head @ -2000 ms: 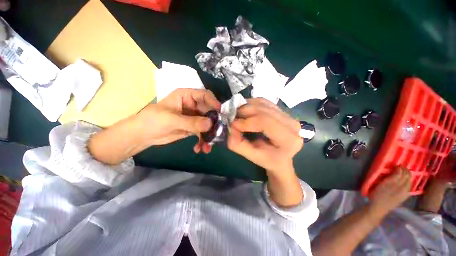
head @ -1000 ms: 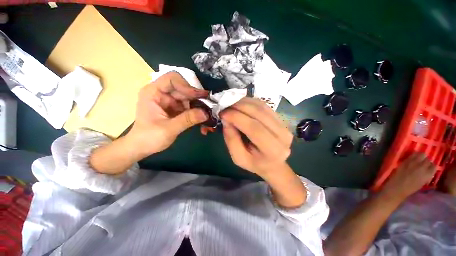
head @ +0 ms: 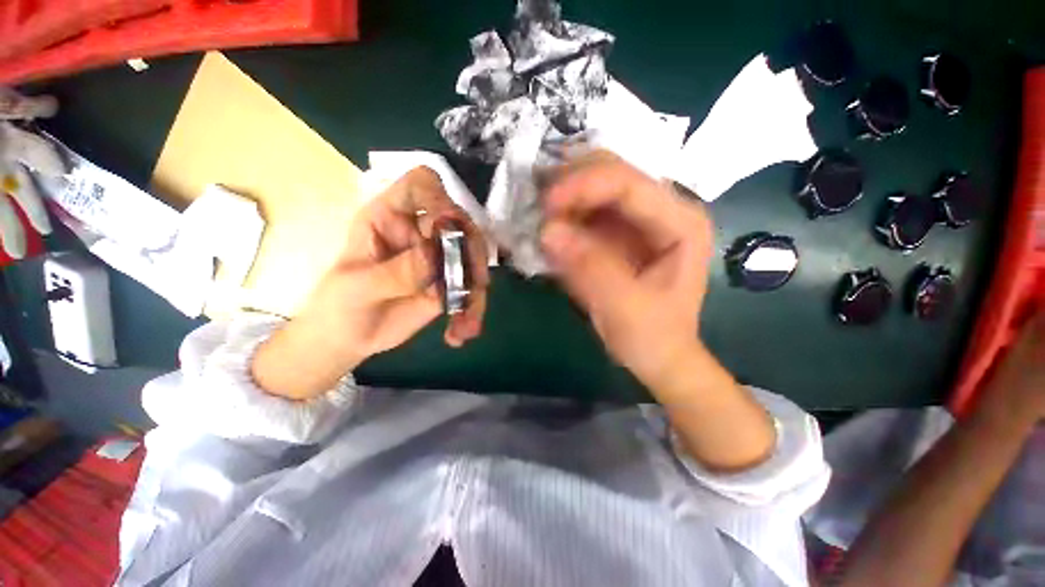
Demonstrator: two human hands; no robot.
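Note:
My left hand (head: 372, 275) holds a watch head (head: 455, 271) at the fingertips, turned edge-on so its shiny metal side shows. My right hand (head: 630, 258), blurred, is just to the right and apart from it. It pinches a greyish wipe (head: 523, 212) between thumb and fingers; the wipe hangs between the two hands. Behind the hands lies a crumpled grey-black and white heap of used wipes (head: 533, 75). A ragged white wipe (head: 751, 128) lies right of the heap. Several black watch heads (head: 830, 184) lie to the right; one (head: 764, 261) reflects a white patch.
A tan sheet (head: 258, 138) lies at left with a folded white cloth (head: 235, 235) and a long printed white bag (head: 126, 218). A white device (head: 79, 310) and a whitish glove (head: 21, 172) are far left. Red trays (head: 172, 29) (head: 1014, 264) stand upper left and right. Another person's arm (head: 968, 470) is lower right.
My right hand has drawn the wipe away from the watch head, to the right. My left hand has turned the watch head edge-on. The view has shifted, showing more at the far left.

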